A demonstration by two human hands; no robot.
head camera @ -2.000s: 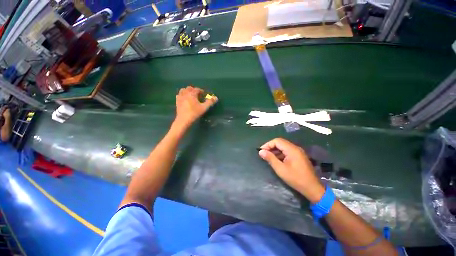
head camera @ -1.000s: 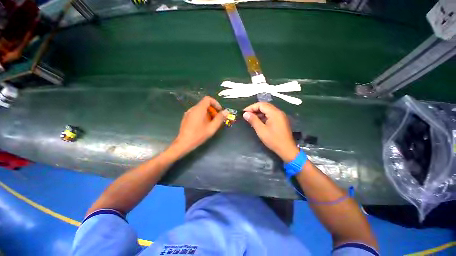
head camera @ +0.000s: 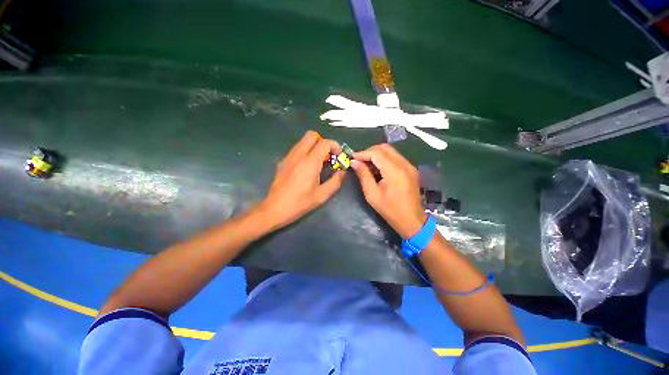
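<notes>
A small circuit board module (head camera: 340,160) with a yellow block is held between both hands above the green bench. My left hand (head camera: 302,179) grips it from the left, with orange showing at a fingertip. My right hand (head camera: 390,183) has its thumb and fingertips against the module's right side; whether a small black part is between them is hidden. Several small black parts (head camera: 434,198) lie on the bench to the right of my right hand. A blue strap (head camera: 420,236) is on my right wrist.
Another circuit board module (head camera: 40,163) sits at the far left. White strips (head camera: 381,117) cross the end of a blue-purple strip (head camera: 369,33) beyond my hands. An open clear bag (head camera: 622,238) with dark contents and a metal arm (head camera: 598,124) stand at the right.
My left hand first brought the module in from farther left. Since a second ago, my right fingertips have closed up against it. The view has shifted, and the other module appears farther left.
</notes>
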